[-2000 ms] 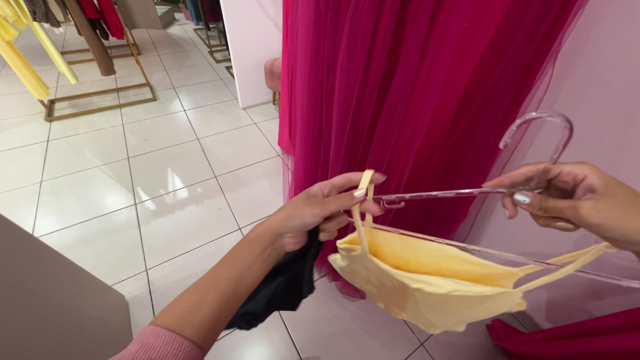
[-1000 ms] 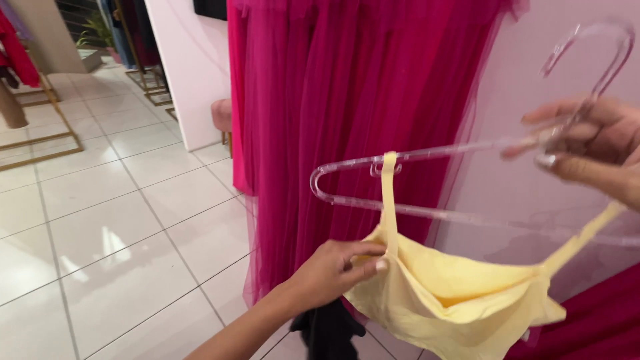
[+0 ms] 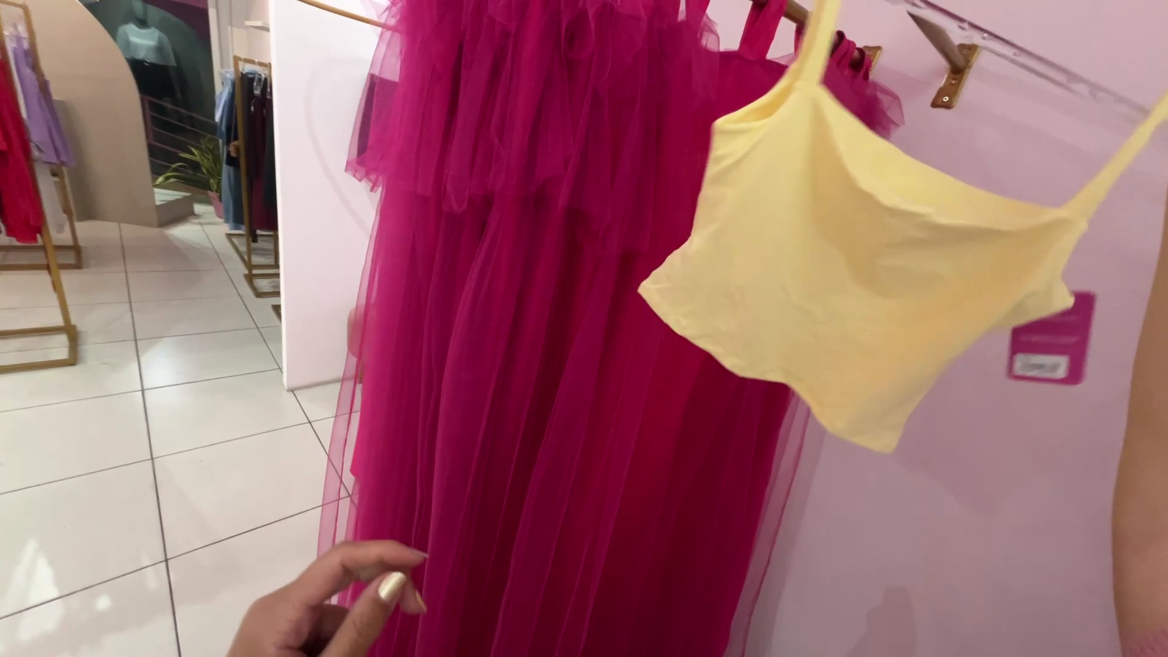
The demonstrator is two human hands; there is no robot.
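Observation:
A pale yellow strappy crop top (image 3: pixel 867 237) hangs by its straps at the upper right, with a clear plastic hanger (image 3: pixel 1031 59) partly visible above it. Behind the top's right edge shows a magenta tag (image 3: pixel 1052 338) bearing writing. My left hand (image 3: pixel 333 598) is at the bottom, below and left of the top, fingers curled and apart, holding nothing. Only my right forearm (image 3: pixel 1141 438) shows at the right edge; the hand itself is out of frame.
Magenta tulle dresses (image 3: pixel 547 319) hang from a gold wall rail (image 3: pixel 956 73) behind the top. At the left stand a white partition (image 3: pixel 324 201) and gold garment racks (image 3: pixel 64 301) with clothes, on a tiled floor (image 3: pixel 82 456). A potted plant (image 3: pixel 196 169) is farther back.
The yellow top is now raised higher in front of the dresses. My left hand has come off it and is lower down. My right hand has gone out of view. The view has shifted.

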